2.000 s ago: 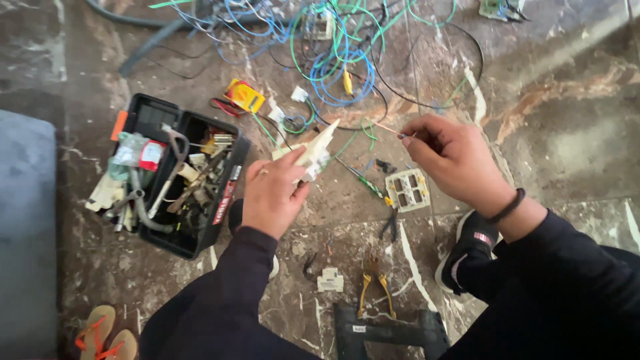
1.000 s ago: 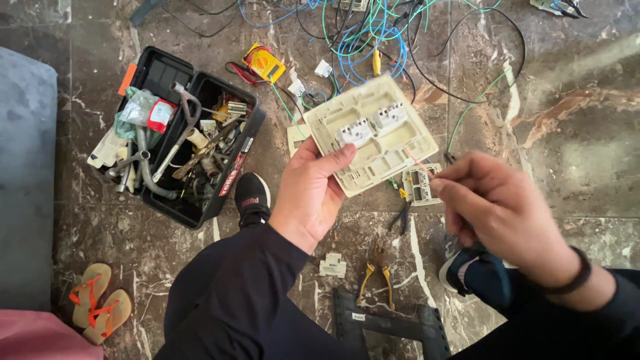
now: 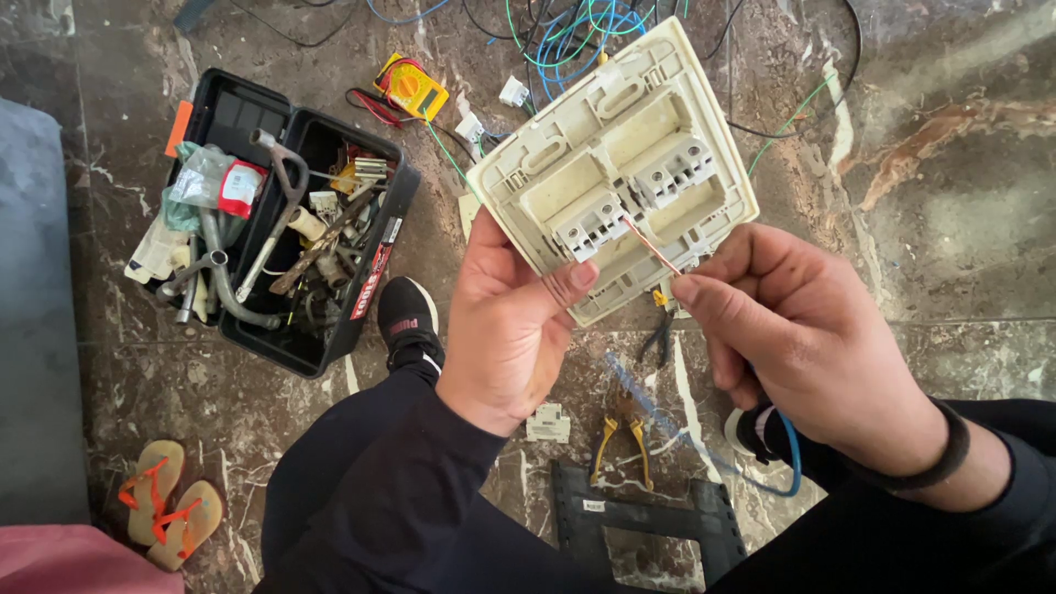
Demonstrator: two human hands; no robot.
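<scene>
Tilted in front of me is the back of a cream plastic socket plate (image 3: 544, 194), held at its lower left edge by my left hand (image 3: 516, 330). Two white terminal modules sit in it, a left one (image 3: 590, 227) and a right one (image 3: 672, 172). My right hand (image 3: 775, 313) pinches a bare copper wire end (image 3: 656, 250) between thumb and forefinger. The tip of that copper meets the edge of the left module; whether it is inside a terminal hole is unclear. Blue-insulated wire (image 3: 794, 454) hangs below my right hand.
An open black toolbox (image 3: 388, 214) full of tools lies at left, near a yellow multimeter (image 3: 412, 87). Tangled wires (image 3: 586, 33) spread at the top. Yellow-handled pliers (image 3: 623, 441), a black plastic frame (image 3: 643, 510) and sandals (image 3: 169, 503) lie lower down.
The plate has come up and turned to a steeper tilt in my left hand. My right hand has brought the copper end to the left module; a second ago it was off the plate's right edge.
</scene>
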